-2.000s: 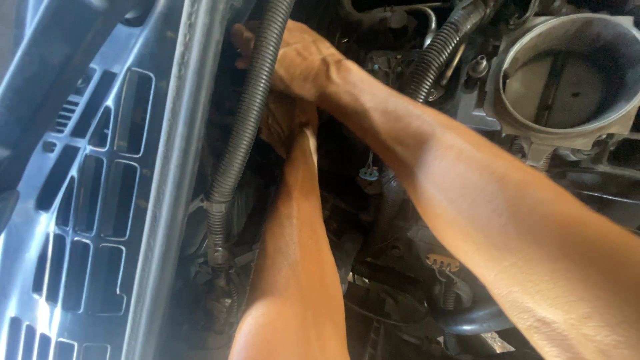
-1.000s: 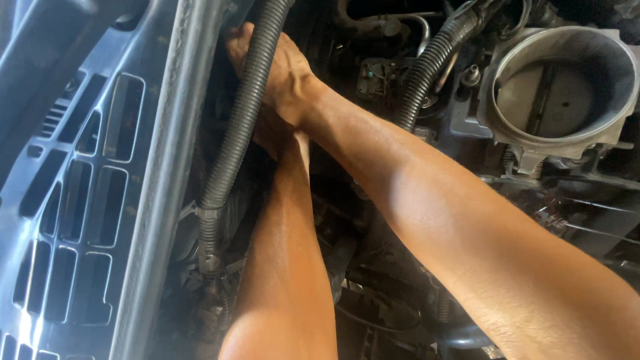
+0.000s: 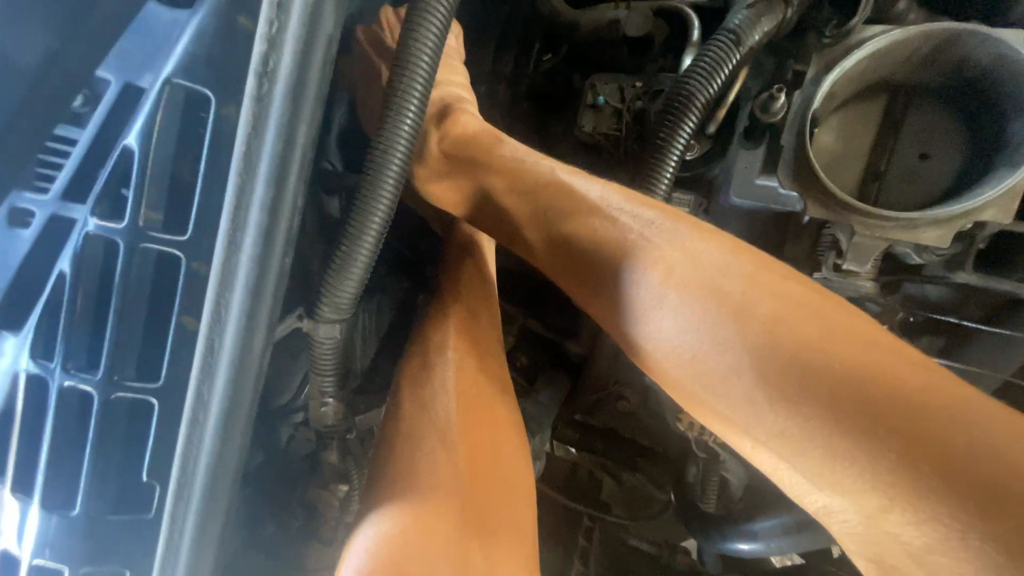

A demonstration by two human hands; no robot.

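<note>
My right hand (image 3: 440, 76) reaches in from the right, deep between the engine and the front of the bay, behind a black corrugated hose (image 3: 384, 160). Some fingers show left of the hose near the top edge; which hand each belongs to is hard to tell. My left hand (image 3: 426, 210) comes from below, its forearm passing under my right wrist, and is mostly hidden by the right hand and the hose. What either hand touches or holds is out of sight.
A plastic grille panel (image 3: 132, 320) and a long metal bar (image 3: 248, 264) run along the left. At the upper right sits a round throttle body (image 3: 920, 160). Another corrugated hose (image 3: 696, 96) lies beyond my right forearm, near a small connector (image 3: 608, 108).
My right hand has shifted a little left, farther behind the hose. More of my left hand, seen below the right one two seconds ago, is now covered.
</note>
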